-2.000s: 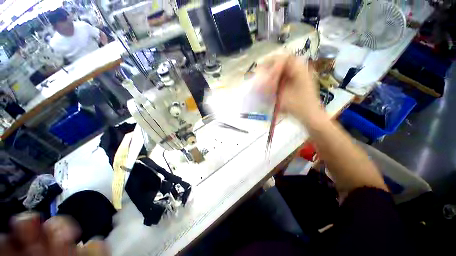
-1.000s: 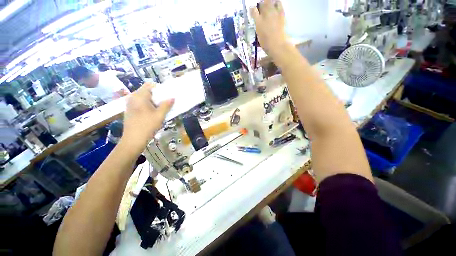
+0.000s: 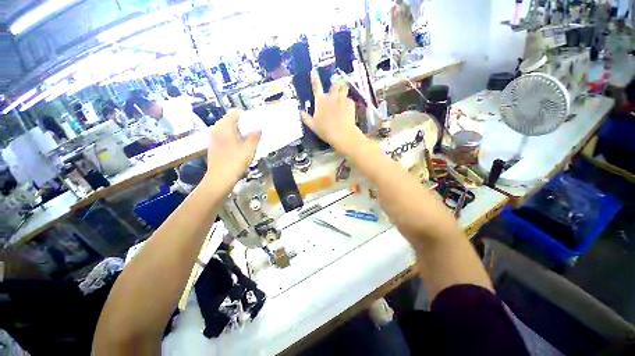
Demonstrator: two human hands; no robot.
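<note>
My left hand (image 3: 232,146) is raised at the left of the machine head and holds a white paper (image 3: 275,128), which looks blank in the glare. My right hand (image 3: 333,115) is raised beside the paper's right edge, fingers apart, in front of dark upright objects (image 3: 302,73) on the machine. I see nothing held in it. The cream sewing machine (image 3: 313,182) with an orange strip stands below both hands. A black garment piece with black-and-white patterned parts (image 3: 226,295) lies left of the needle area (image 3: 278,256), untouched.
Tweezers (image 3: 332,227) and blue-handled snips (image 3: 361,215) lie on the machine bed. Pens or sticks (image 3: 367,73) stand behind the machine. Tools (image 3: 452,188), a round container (image 3: 466,147) and a white fan (image 3: 535,104) are at right. A blue crate (image 3: 567,215) is beside the table. People work behind.
My right hand, earlier holding a dark red pen and then raised at the top, has come down and left beside the paper without the pen. My left hand still holds the paper.
</note>
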